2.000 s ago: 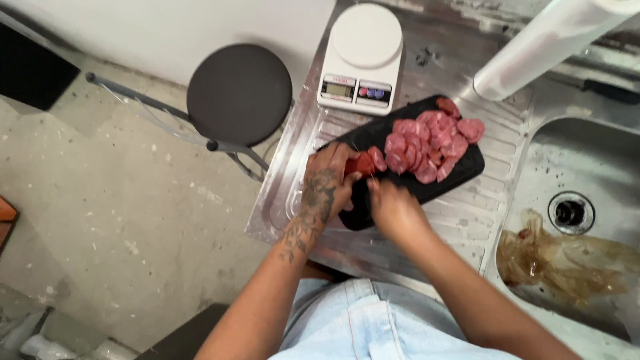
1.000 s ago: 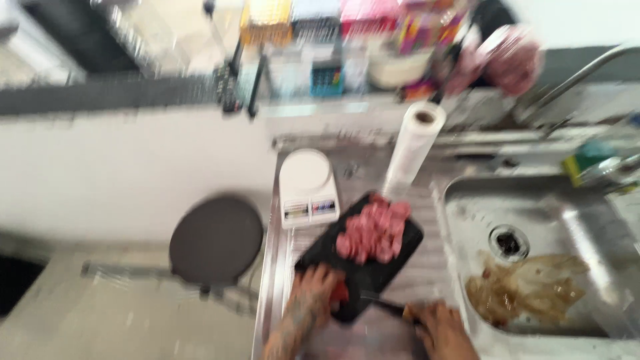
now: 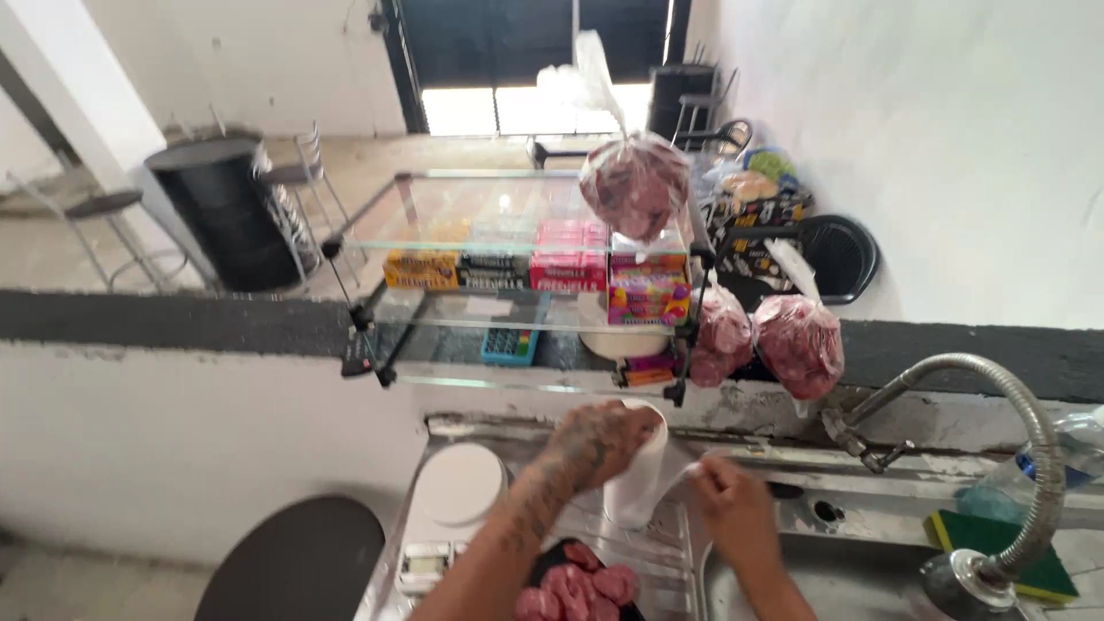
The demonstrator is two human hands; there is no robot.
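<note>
My left hand [image 3: 608, 440], tattooed along the forearm, grips the top of an upright roll of clear plastic bags [image 3: 636, 492] on the steel drainboard. Just to its right, my right hand [image 3: 729, 496] pinches the loose edge of the plastic, which stretches between roll and fingers. Sliced red sausage or meat [image 3: 573, 591] lies on a black cutting board [image 3: 632, 609] below my left forearm, partly out of view. A white kitchen scale [image 3: 461, 483] stands left of that forearm. The knife is not visible.
Bags of meat slices [image 3: 798, 345] rest on the ledge behind, another [image 3: 636, 185] on a glass display case [image 3: 483, 211]. The steel sink [image 3: 828, 573], flexible faucet [image 3: 1035, 457] and sponge [image 3: 1005, 556] are at right. A round black stool [image 3: 293, 565] stands lower left.
Both hands have left the cutting board, and the right one has let go of the knife. They are now at the plastic roll. The view has tilted up strongly.
</note>
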